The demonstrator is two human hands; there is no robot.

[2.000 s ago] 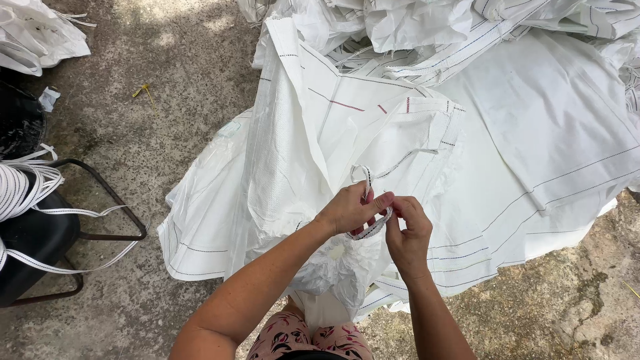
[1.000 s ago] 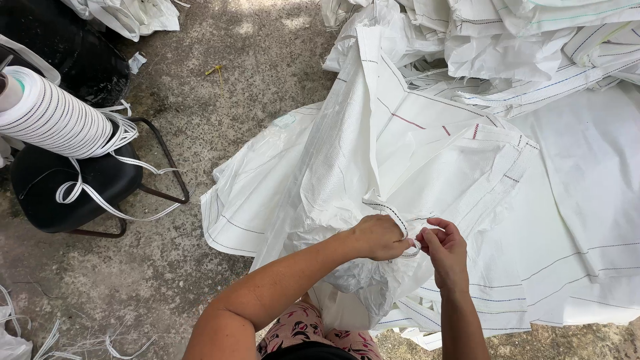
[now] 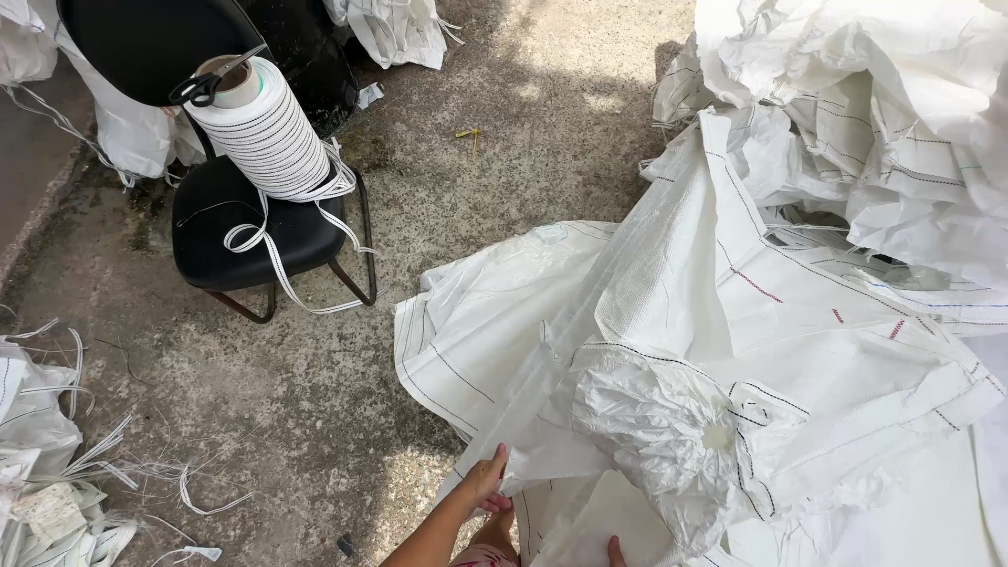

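Observation:
A large white woven plastic sheet (image 3: 756, 315) with black stitched lines and red marks is spread in front of me. Near its lower middle, a gathered spout (image 3: 654, 409) has a black-dashed white strap (image 3: 768, 405) lying around it. My left hand (image 3: 484, 480) pinches the sheet's edge at the bottom centre, thumb upward. Of my right hand (image 3: 615, 551), only a fingertip shows over the white material at the bottom edge; the rest is out of view.
A black chair (image 3: 260, 228) at upper left holds a big roll of white strap (image 3: 260, 134) with scissors (image 3: 213, 79) on top. White bags (image 3: 874, 142) are heaped at upper right. Strap scraps (image 3: 94, 472) and white material (image 3: 39, 433) lie on the concrete floor (image 3: 315, 394) at lower left.
Both hands have left the strap, which they held together earlier, and have moved down toward my body. My left hand is now on the sheet's edge. The view has swung left.

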